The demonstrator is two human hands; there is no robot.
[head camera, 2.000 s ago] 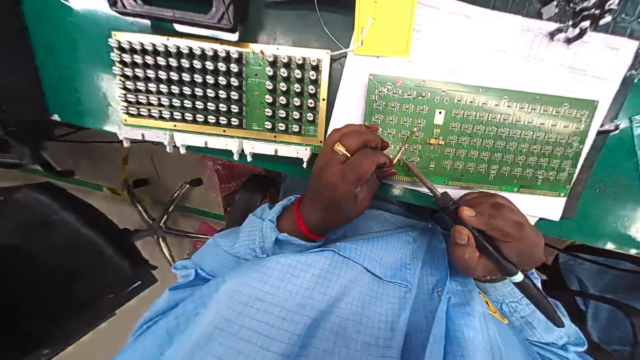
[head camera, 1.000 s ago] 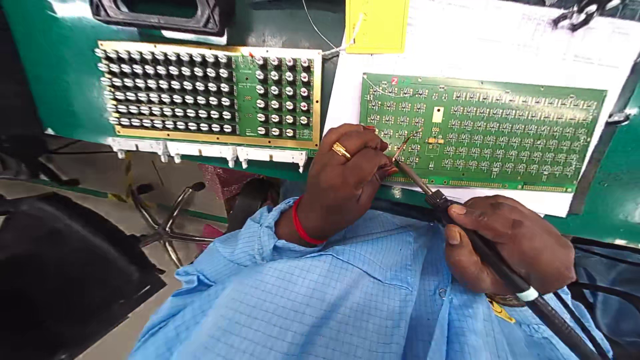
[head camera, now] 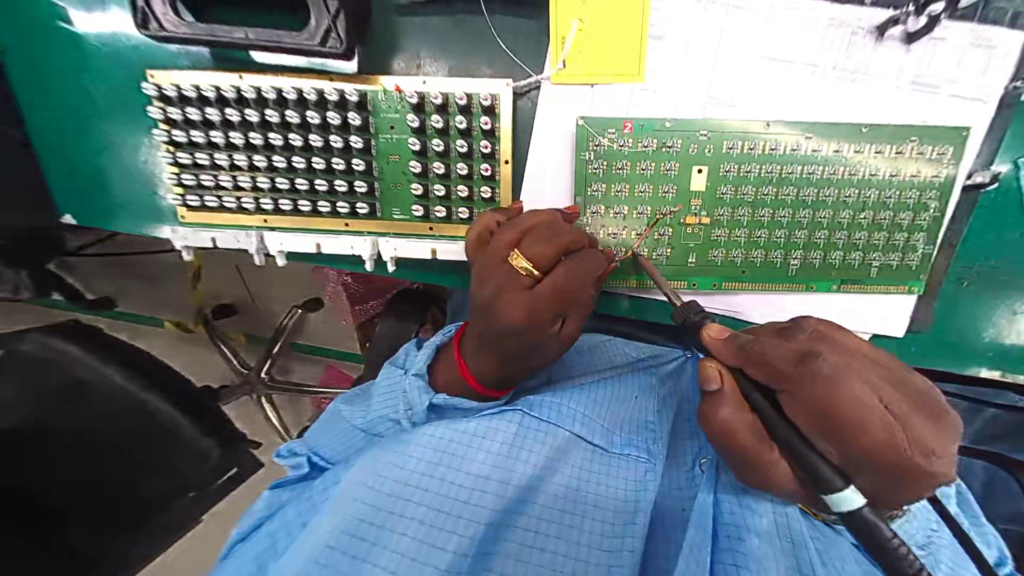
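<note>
A green circuit board [head camera: 704, 264] with rows of small soldered parts lies on white paper. My right hand [head camera: 832, 408] grips a black soldering iron [head camera: 764, 408], whose metal tip points up and left to the board's lower left part. My left hand [head camera: 536, 288], with a gold ring and a red wrist thread, is closed at the board's lower left edge. From its fingertips a thin copper-coloured wire or braid [head camera: 650, 232] slants up and right over the board, beside the iron's tip. Whether the tip touches it is hard to tell.
Left of my left hand lies a second board [head camera: 392, 168] with rows of black, white-topped round parts and white connectors [head camera: 312, 244] along its near edge. A black frame [head camera: 248, 50], a yellow card [head camera: 598, 40] and white paper [head camera: 760, 64] lie behind. A chair base [head camera: 254, 382] stands below left.
The copper-coloured strand now shows longer over the board, past my left fingertips. My right hand with the soldering iron has moved slightly; both hands keep their holds.
</note>
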